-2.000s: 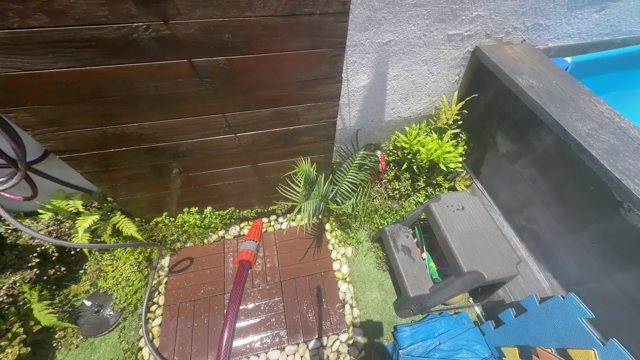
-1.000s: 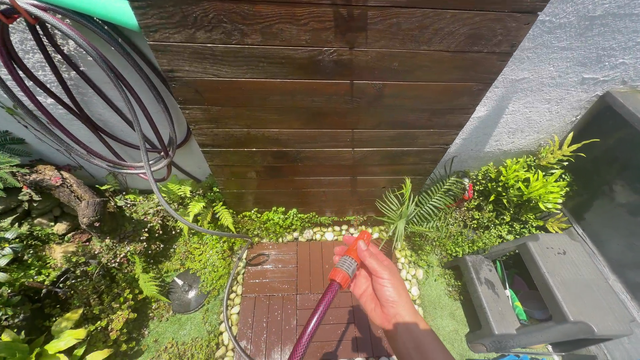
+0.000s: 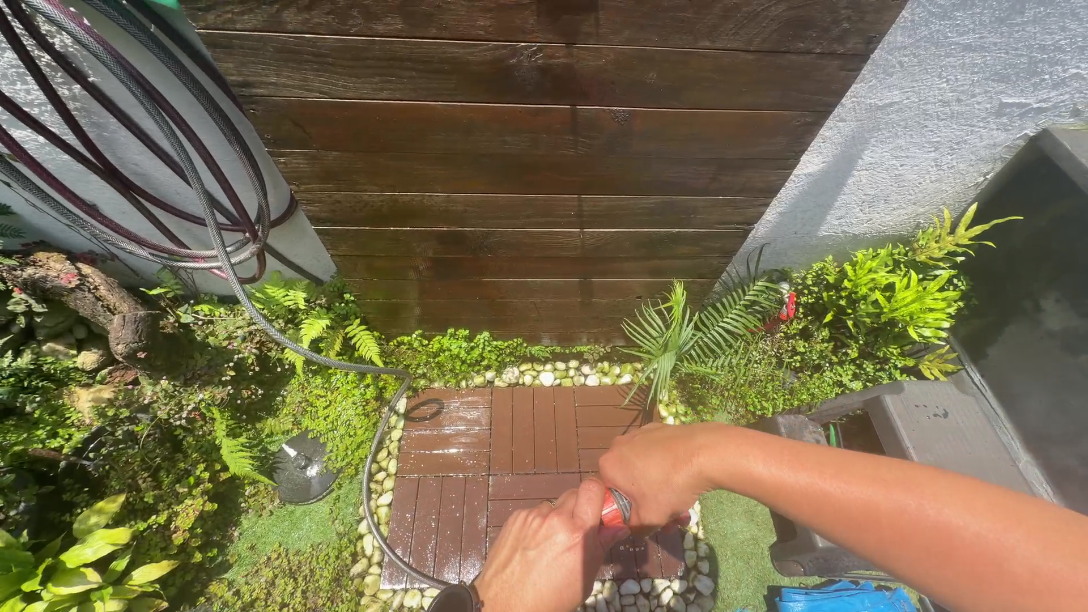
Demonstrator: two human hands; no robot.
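Observation:
Both hands meet at the lower middle of the view, above the brown deck tiles (image 3: 533, 429). Between them shows the orange and grey hose nozzle (image 3: 615, 507). My left hand (image 3: 548, 544), with a dark band at its wrist, closes around the nozzle's orange part. My right hand (image 3: 654, 472) grips it from the other side, its arm reaching in from the right. The fingers cover most of the nozzle, and the purple hose behind it is largely hidden.
Coiled hoses (image 3: 212, 183) hang at the left wall; one grey length runs down beside the tiles. White pebbles (image 3: 546, 376) border the deck. A wooden panel (image 3: 544, 170) stands behind. Ferns and a palm (image 3: 667, 336) grow around, with a grey plastic step (image 3: 943, 425) at right.
My right hand alone held the nozzle a second ago; now my left hand is on it too. Two seconds ago no hand was visible. The view has shifted left since then.

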